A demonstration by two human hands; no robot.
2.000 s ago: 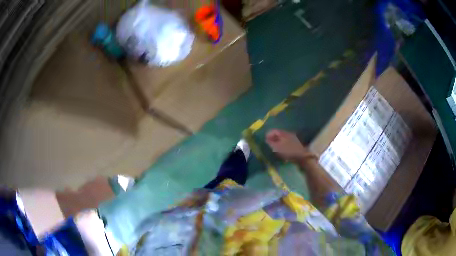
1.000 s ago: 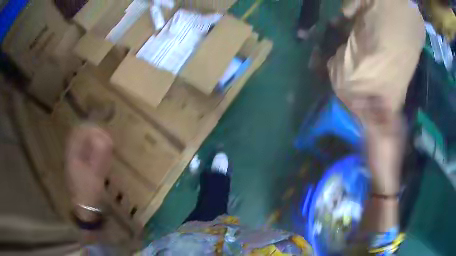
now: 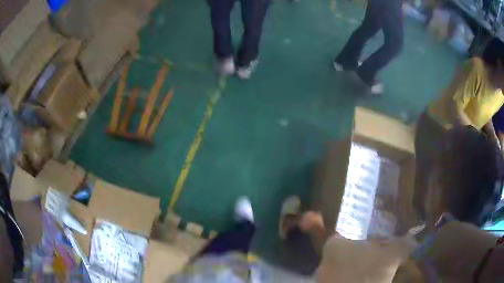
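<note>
An open brown carton [image 3: 406, 190] stands on the floor at the right, with white printed boxes [image 3: 359, 190] packed inside. A blurred forearm with a thin dark band, seemingly my right one, enters at the lower right edge; my right hand [image 3: 442, 249] is too blurred to read its fingers or any hold. My left hand is not visible. Another blurred hand [image 3: 312, 222] shows left of the carton's lower part; whose it is cannot be told. Another open carton [image 3: 124, 204] at the lower left holds white printed items [image 3: 116, 251].
A wooden stool [image 3: 138, 108] lies or stands at upper left beside a yellow floor line [image 3: 193, 146]. Brown cartons [image 3: 63, 91] line the left side. Two people's legs [image 3: 237, 33] [image 3: 381, 38] are at the top. A person in yellow [image 3: 475, 91] is at the right.
The view has swung and moved along the floor. The stool and standing people have come into view. The left hand seen over the cartons earlier is gone from view.
</note>
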